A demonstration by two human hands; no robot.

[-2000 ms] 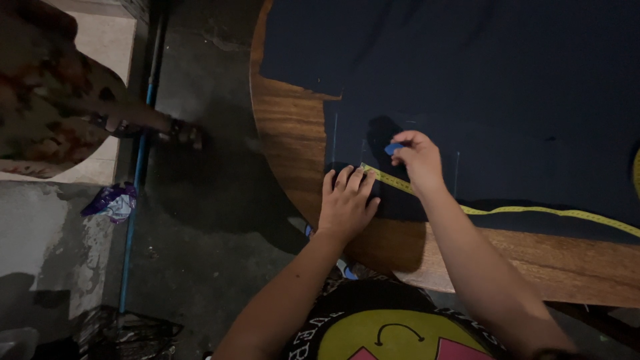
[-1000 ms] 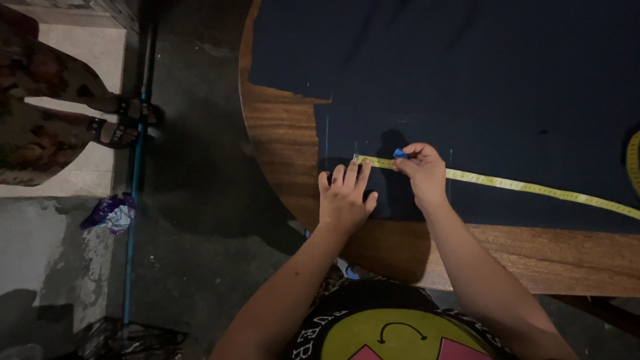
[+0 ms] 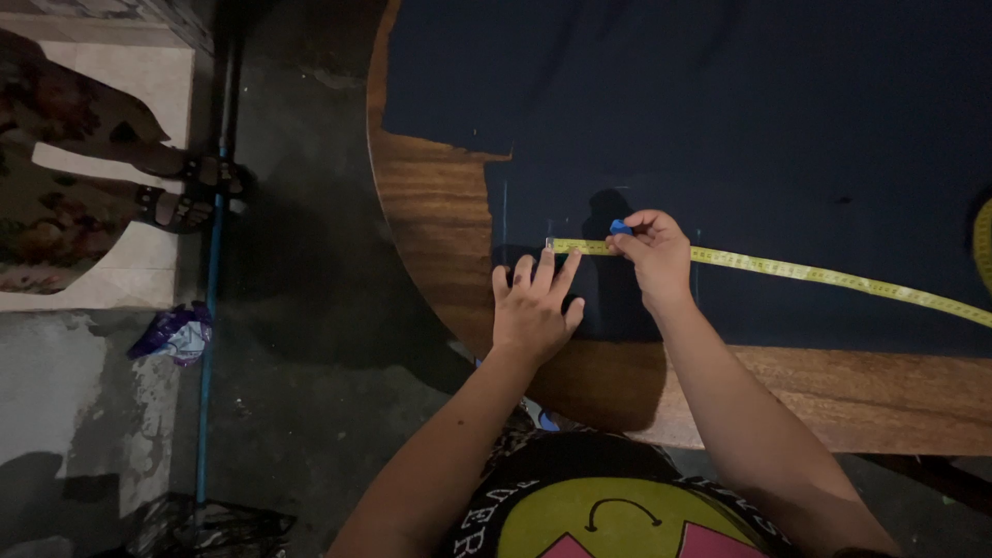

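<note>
Dark blue cloth (image 3: 775, 178) lies over a wooden table, with several faint chalk lines on it. Across the cloth runs a yellow tape measure (image 3: 814, 273), its metal-tipped end at my left fingertips. My left hand (image 3: 536, 310) lies palm down with fingers spread, two fingertips pressing the tape near that end. Between thumb and fingers, my right hand (image 3: 655, 252) holds a small blue piece, perhaps tailor's chalk (image 3: 620, 227), just above the tape. The side of that hand covers part of the tape.
The curved edge of the wooden table (image 3: 434, 225) shows at the left and front. Another person's sandalled feet (image 3: 182, 194) are at the far left. A blue pole (image 3: 205, 387) and a crumpled purple wrapper (image 3: 177, 335) lie on the floor. More coiled tape (image 3: 984, 240) shows at the right edge.
Two seconds ago the tape sagged toward the table's front edge; now it runs straighter across the cloth. My right hand has lowered to the tape. The other person's feet have shifted.
</note>
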